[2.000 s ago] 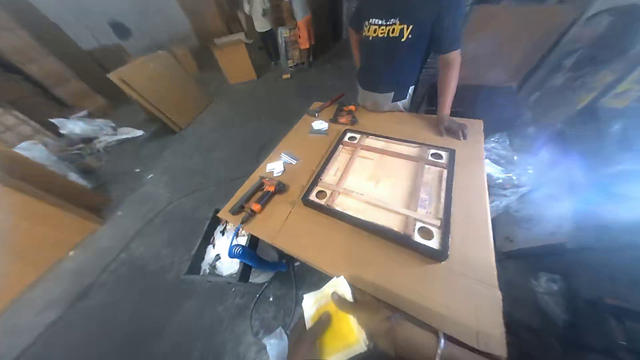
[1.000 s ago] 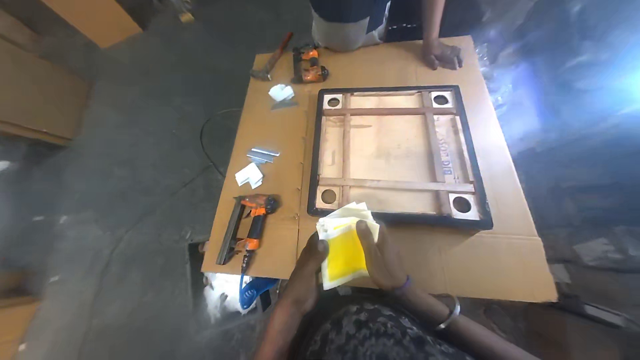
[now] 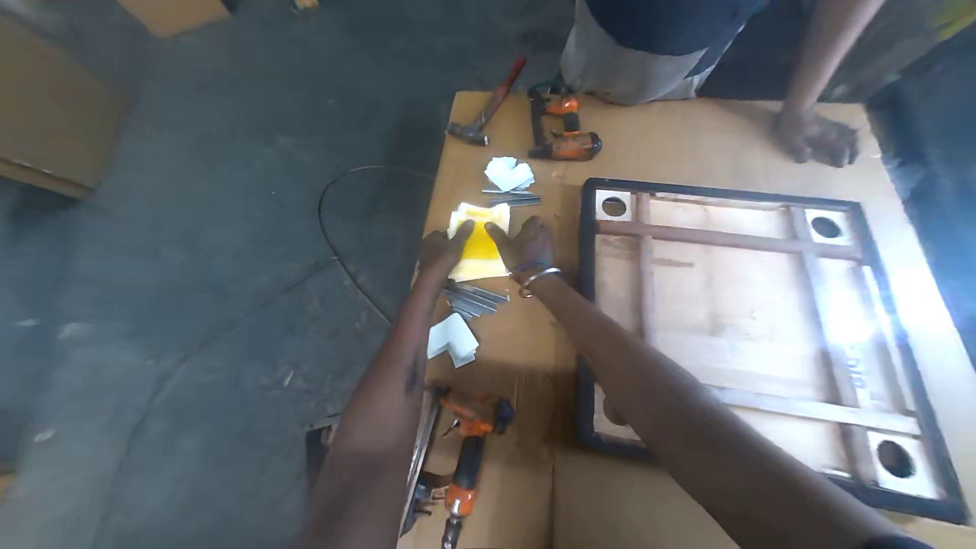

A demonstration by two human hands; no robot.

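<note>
A stack of white sheets with a yellow patch (image 3: 480, 248) lies at the left side of the cardboard-covered table (image 3: 518, 335). My left hand (image 3: 442, 248) grips its left edge, and my right hand (image 3: 528, 248), with a bangle at the wrist, grips its right edge. Staple strips (image 3: 476, 299) lie just below the stack, and more strips (image 3: 518, 198) just above it. White folded pieces (image 3: 509, 174) rest beyond those, with others (image 3: 455, 339) nearer me. To the right lies a wooden frame with black edging (image 3: 717, 305), partly behind my right forearm.
An orange and black pneumatic stapler (image 3: 469, 435) lies at the near left, another stapler (image 3: 564, 130) at the far side beside a hammer (image 3: 484, 114). Another person's hand (image 3: 817, 137) rests on the far right of the cardboard. A thin hose (image 3: 328, 229) curves over the floor.
My hands have carried the yellow-and-white stack from the near edge of the frame to the table's left side, between the two groups of staple strips. The view has shifted.
</note>
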